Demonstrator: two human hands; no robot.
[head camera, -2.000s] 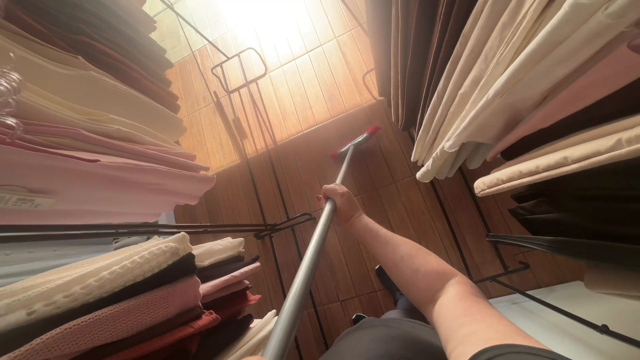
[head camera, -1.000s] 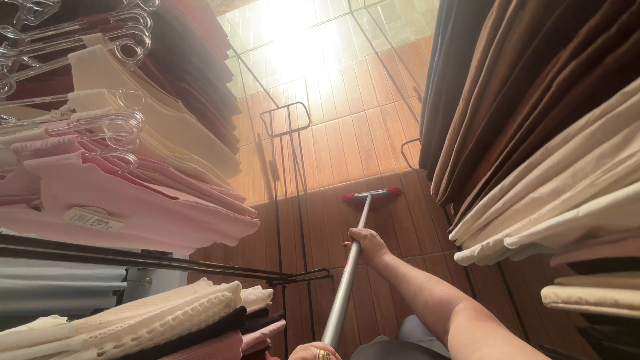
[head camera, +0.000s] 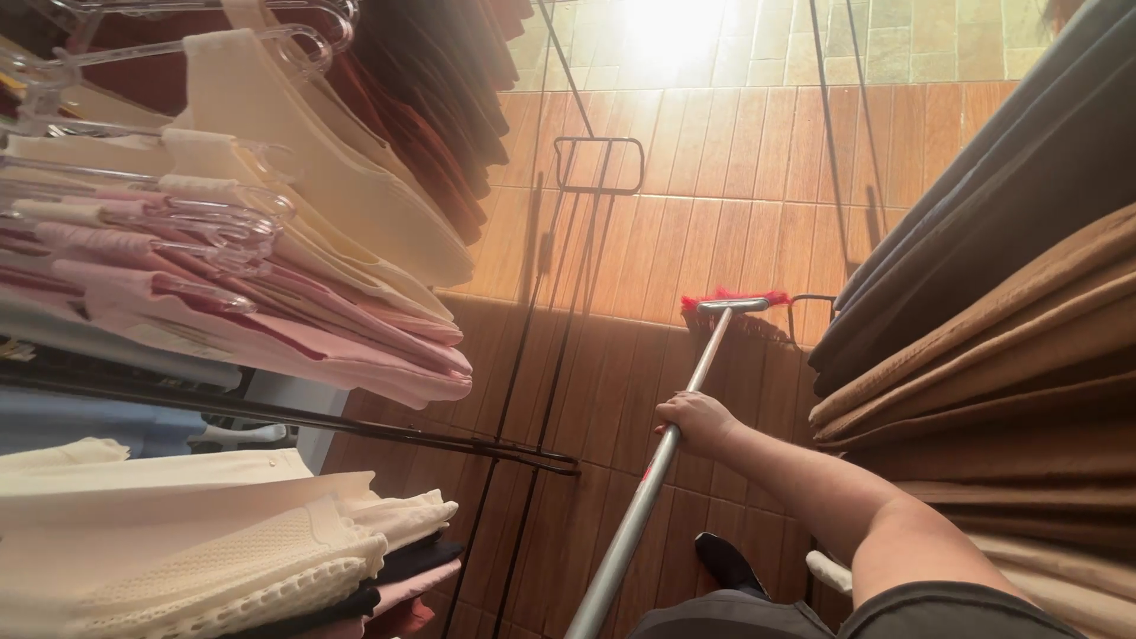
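Note:
My right hand [head camera: 697, 422] is closed around the grey metal handle of a broom [head camera: 641, 501], about midway along the part in view. The handle slants from the bottom edge up to a grey head with red bristles [head camera: 733, 303], which rests on the wood-look tiled floor [head camera: 674, 240] beside the edge of a shadow. My left hand is out of view; the lower end of the handle runs past the bottom of the picture.
Pink and cream garments on clear hangers [head camera: 266, 302] fill the left, with folded knitwear [head camera: 240, 541] below. Brown and grey garments [head camera: 994, 346] hang at the right. Black metal rack bars [head camera: 524, 453] and a rectangular rack end [head camera: 599, 166] stand over the floor. My dark shoe [head camera: 728, 561] shows below.
The broom head has moved forward from the shaded floor to the edge of the sunlit part. My left hand, seen at the handle's lower end one second ago, has left the view.

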